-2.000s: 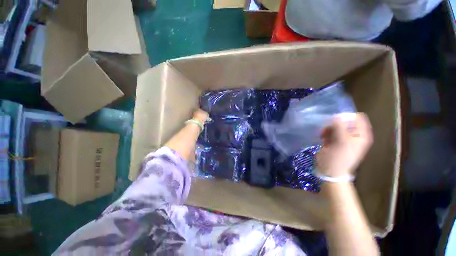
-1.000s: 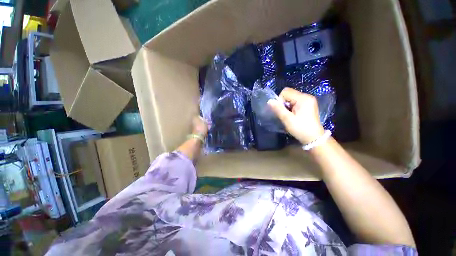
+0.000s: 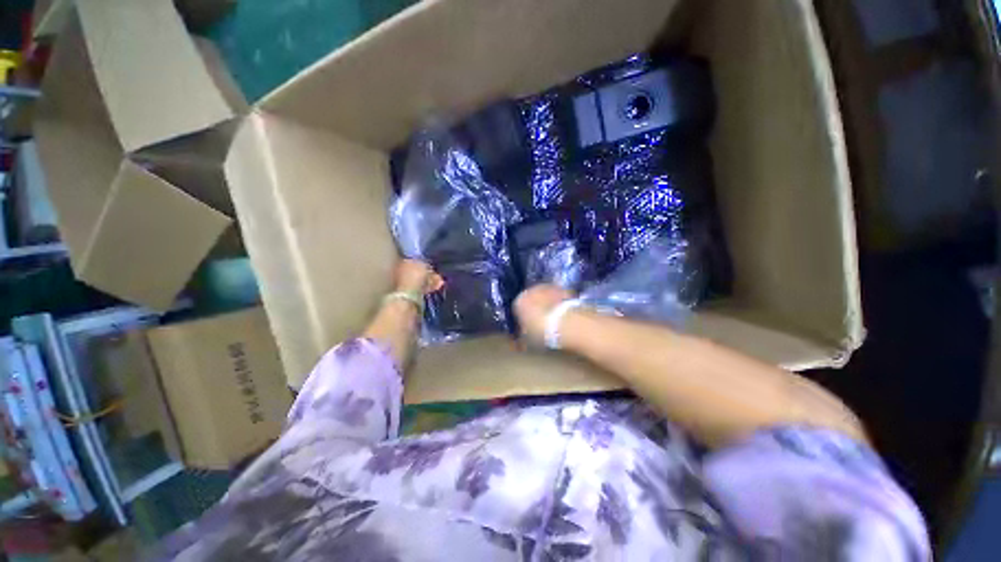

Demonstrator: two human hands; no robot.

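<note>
A large open brown carton [image 3: 329,220] stands in front of me, with several black housings in it. One bare housing [image 3: 620,108] with a round hole lies at the far right inside. Clear plastic bags [image 3: 467,181] cover the housings at the left, and more crinkled clear plastic [image 3: 648,274] lies at the right. My left hand [image 3: 415,283] is at the near left of the bagged housings, touching the plastic; its fingertips are partly hidden. My right hand [image 3: 540,313] is blurred and reaches down at the near middle beside a dark housing; its fingers are hidden.
An open empty-looking carton [image 3: 143,165] stands on the green floor at the upper left. A closed carton [image 3: 220,384] with printed marks is at the lower left, beside white frames [image 3: 104,406]. My patterned sleeves and lap border the carton's near side.
My right hand has let go of the raised clear plastic and moved down to the near middle of the carton. My left hand stays at the left housings. The view has shifted.
</note>
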